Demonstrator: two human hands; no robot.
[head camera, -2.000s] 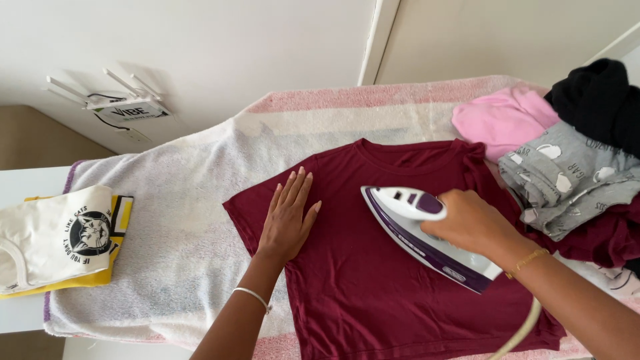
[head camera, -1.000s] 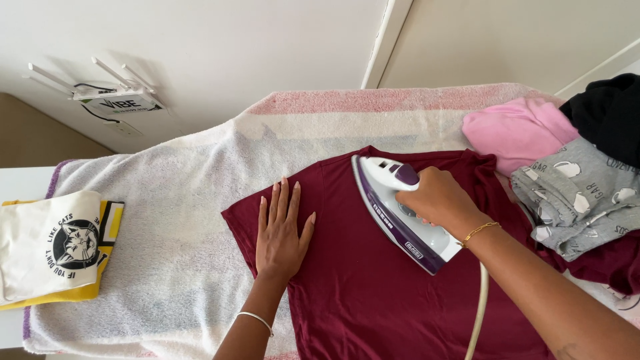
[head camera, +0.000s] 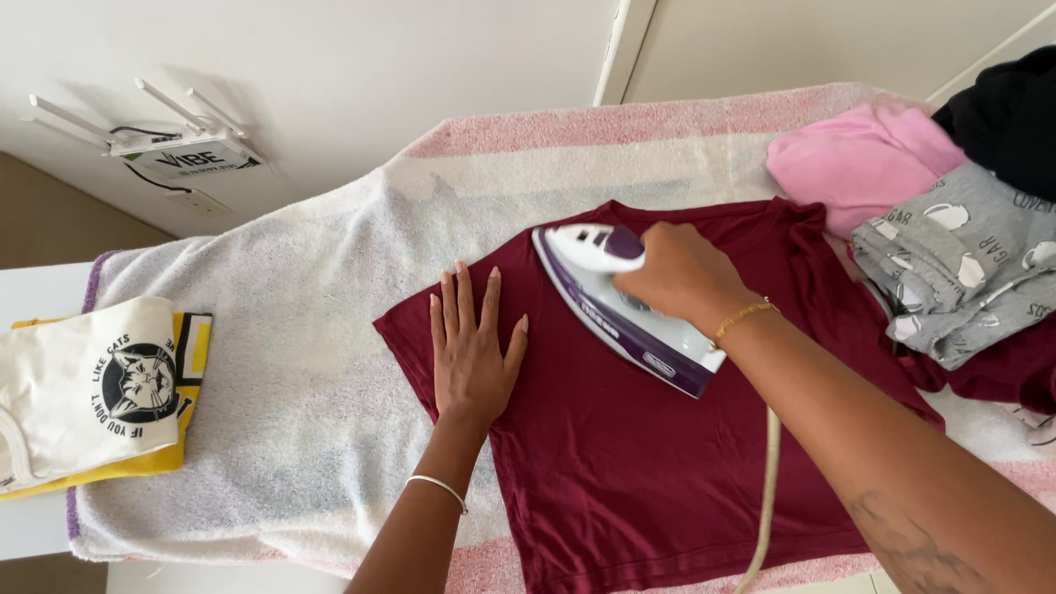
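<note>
A maroon T-shirt (head camera: 627, 462) lies spread on a striped towel (head camera: 289, 330). My right hand (head camera: 681, 272) grips the handle of a white and purple clothes iron (head camera: 619, 305), whose soleplate rests on the shirt near the neckline and shoulder, tip pointing to the upper left. From the iron's heel a beige cord (head camera: 769, 495) runs down over the shirt. My left hand (head camera: 474, 355) lies palm down on the shirt's left sleeve area, fingers slightly apart, holding nothing. A small gap separates it from the iron.
Folded white and yellow shirts (head camera: 91, 396) are stacked at the far left. At the right lies a heap with pink fabric (head camera: 858, 161), grey printed fabric (head camera: 965, 256) and black fabric (head camera: 1006, 124). A white router with antennas (head camera: 186, 148) is on the wall behind.
The iron, held in my right hand, has moved left and up across the shirt toward the shoulder near my left hand. My left hand has stayed flat on the sleeve area.
</note>
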